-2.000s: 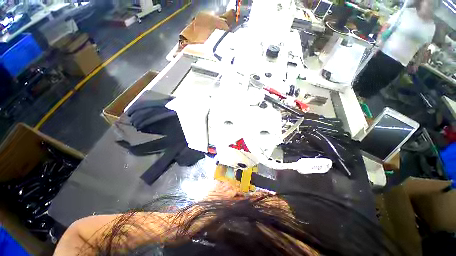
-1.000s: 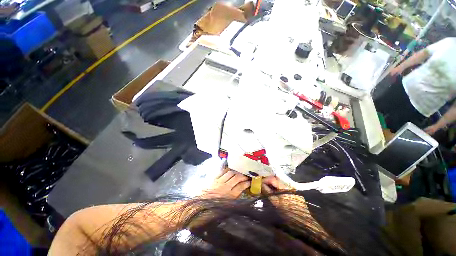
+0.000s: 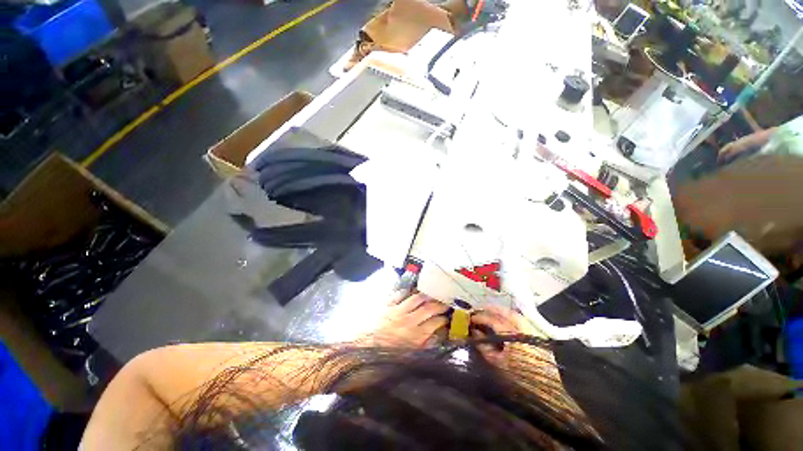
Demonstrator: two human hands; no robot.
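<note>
My left hand (image 3: 412, 321) is at the needle area under the white sewing head (image 3: 493, 238), on the left side of a yellow clamp block (image 3: 460, 324). My right hand (image 3: 504, 322) is on the block's right side, partly covered by hair. The fingertips of both hands are bent close to the block. Whatever lies under or between the fingers is hidden. Wide black strips (image 3: 319, 198) lie in a pile left of the head. Thin black cords (image 3: 585, 295) lie right of the head, behind the pale arm-like attachment (image 3: 603, 332).
A tool with red handles (image 3: 641, 218) lies behind the head. A framed flat screen (image 3: 726, 280) stands at right. An open carton (image 3: 53, 198) at left holds shiny black pieces (image 3: 79, 264). Another carton (image 3: 255, 132) stands behind the table. A person's arm (image 3: 748, 145) shows at upper right.
The view has shifted, so the machine sits farther right. Both hands, hard to make out two seconds ago, stay beside the yellow block as one second ago. The person at right is now mostly out of view.
</note>
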